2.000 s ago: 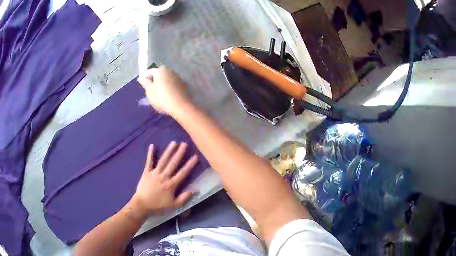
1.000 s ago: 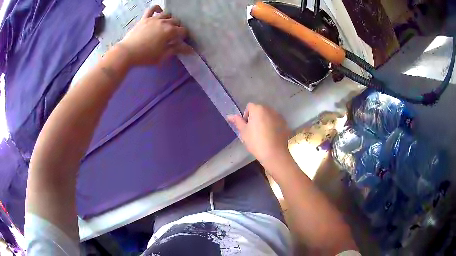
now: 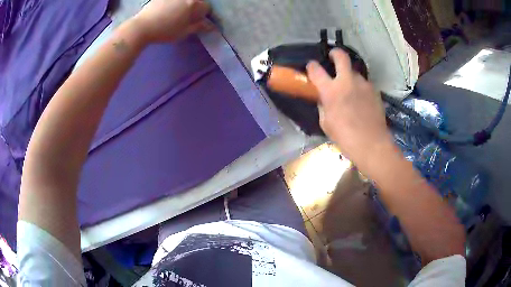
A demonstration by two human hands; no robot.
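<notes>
A flat purple panel [image 3: 185,134] lies on the table with a raised seam running lengthwise. A pale lilac strip of interfacing tape [image 3: 240,81] lies along its straight right edge. My left hand [image 3: 175,18] is at the tape's far end, cut off by the top edge; its fingertips are hard to make out. My right hand [image 3: 353,95] is on the orange handle of the black steam iron [image 3: 300,115], fingers around it, slightly blurred. The iron is just right of the taped edge, with its pale tip towards the tape.
Larger rumpled purple pieces [image 3: 50,50] lie at the far left. The pale table cover [image 3: 269,22] reaches past the iron. The iron's hose [image 3: 437,132] runs off to the right. Bluish clear plastic [image 3: 442,168] is below right, beside a sunlit floor patch [image 3: 319,179].
My right hand has left the near end of the tape and taken hold of the iron's handle. The iron is now closer to the taped edge. My left hand stays at the tape's far end.
</notes>
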